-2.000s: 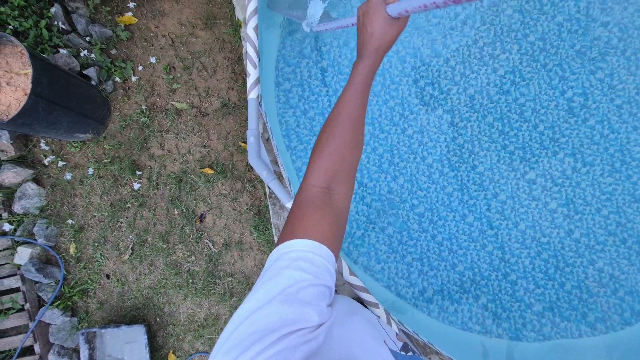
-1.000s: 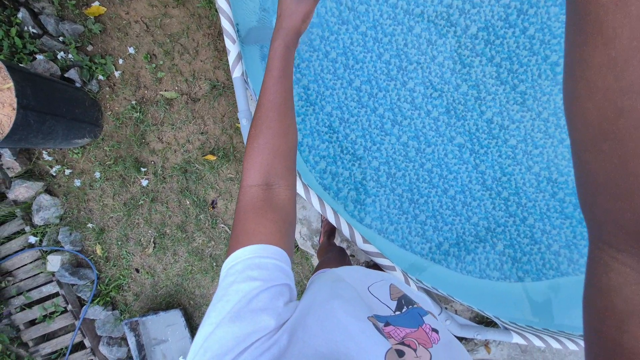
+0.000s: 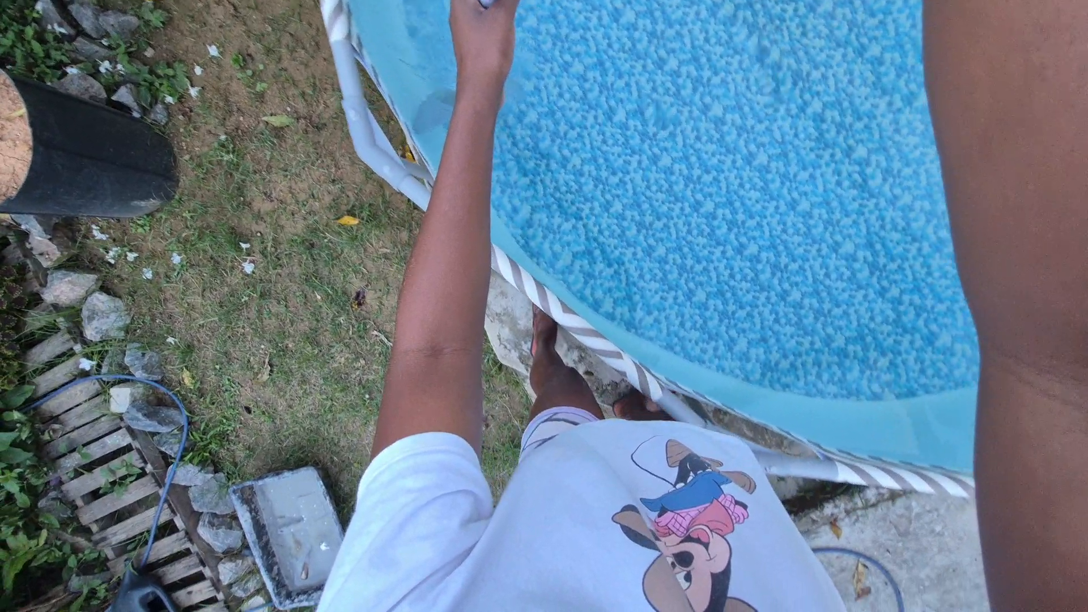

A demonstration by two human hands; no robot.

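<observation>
My left hand point(image 3: 483, 38) reaches over the pool at the top of the view, closed around a pole of which only a small piece shows at the frame's edge. Below and to the right of it lies the blue, mosaic-patterned inside of a round frame pool point(image 3: 722, 195). The pool's rim with its grey and white stripes point(image 3: 586, 331) passes under my left forearm. My right arm crosses the right side of the view, over the pool, and its hand is out of the frame.
Bare feet stand on concrete beside the pool's grey frame tube point(image 3: 365, 136). To the left are grass, a black planter point(image 3: 93, 153), rocks point(image 3: 105, 316), wooden slats point(image 3: 110, 501), a blue hose point(image 3: 183, 416) and a shallow tray of water point(image 3: 289, 527). Another hose lies at bottom right.
Two seconds ago a white pole with reddish marks showed in my left hand; now hardly any of it is in view. My right arm has come into view at the right. The view has shifted.
</observation>
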